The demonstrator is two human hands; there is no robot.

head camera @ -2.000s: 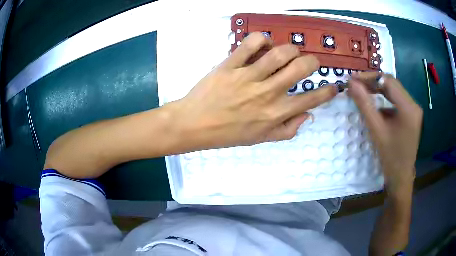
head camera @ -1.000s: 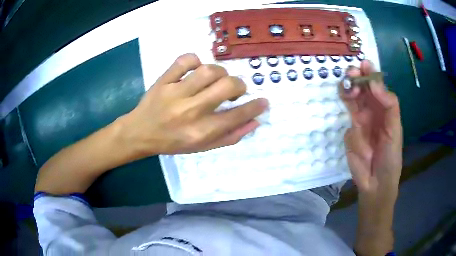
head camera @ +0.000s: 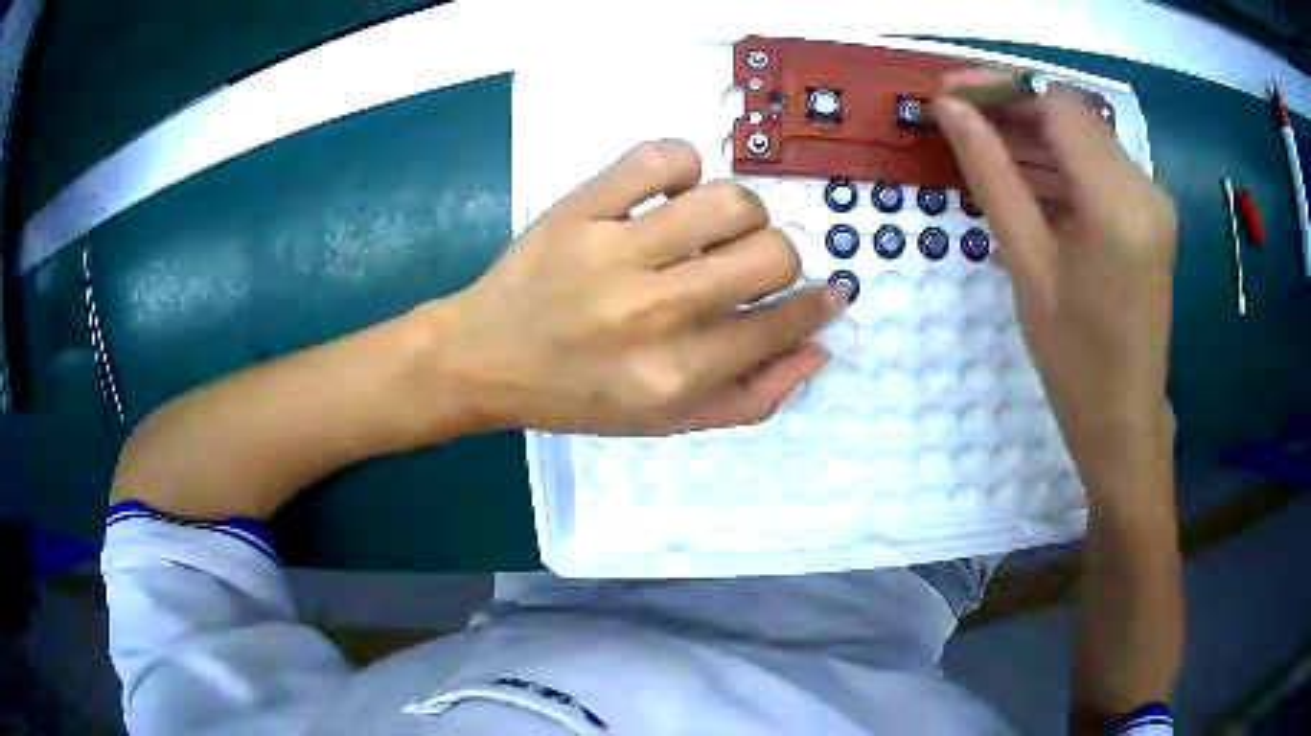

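Observation:
A white blister tray holds rows of small dark round components. A red-brown fixture lies across its top end; the two nests in view at its left each hold a component. My left hand is over the tray's left side, fingers bent and apart, its index fingertip against a single component in a lower row. My right hand grips a thin olive-brown stick over the fixture, beside the second nest. My right hand hides the fixture's right part and some tray components.
The tray lies on a green bench with a white strip beyond it. Right of the tray are a pale thin stick, a small red cap and a white marker. Long thin tweezers lie at left.
My right hand has moved from the tray's right side up over the fixture. A component now shows at my left index fingertip. The whole view has shifted, so the tray sits further right in the picture.

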